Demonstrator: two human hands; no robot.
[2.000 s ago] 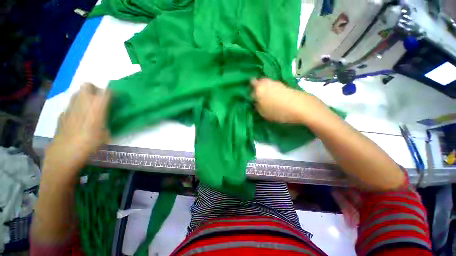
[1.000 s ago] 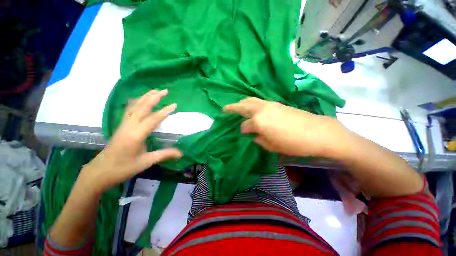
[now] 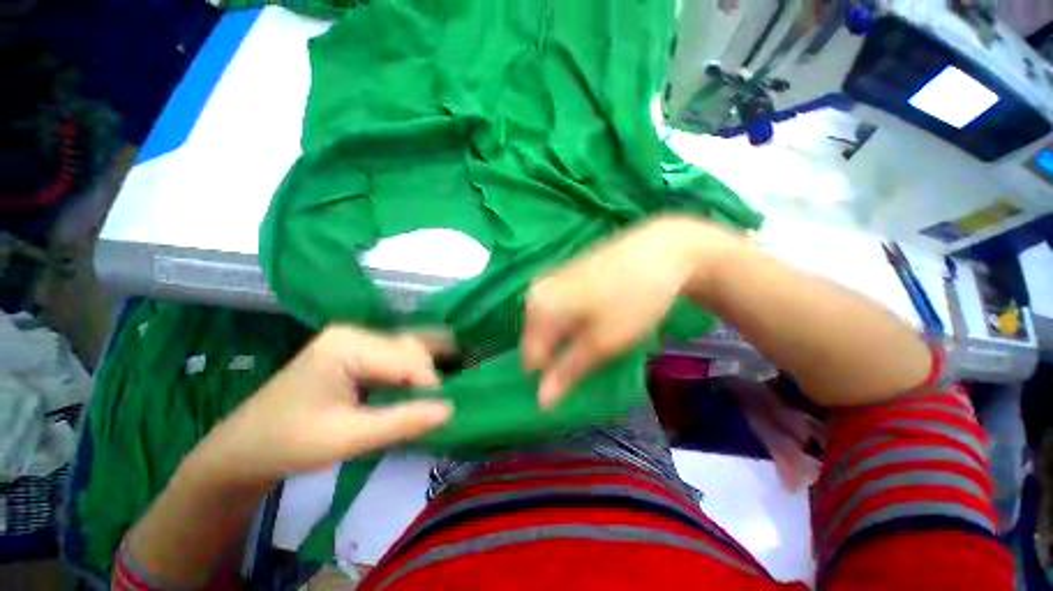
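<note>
The green garment piece [image 3: 427,173] lies in folds over the white table and hangs over its front edge towards my lap. An opening in the cloth shows the white table through it. My left hand [image 3: 346,393] is at the cloth's near end, thumb and fingers closing on its edge. My right hand [image 3: 600,306] is beside it to the right, blurred, with fingertips bent down onto the same near part of the cloth. The exact grip of the right fingertips is blurred.
The sewing machine head [image 3: 739,58] is at upper right, with a control panel [image 3: 953,96] behind it. Blue-handled snips [image 3: 912,289] lie at the table's right, beside a small tray with a yellow item [image 3: 1009,321]. A bundle of green pieces [image 3: 173,404] hangs below left.
My left hand has moved right and down from above the cloth onto its near edge. My right hand has moved slightly down to the cloth's near part. The view has shifted right.
</note>
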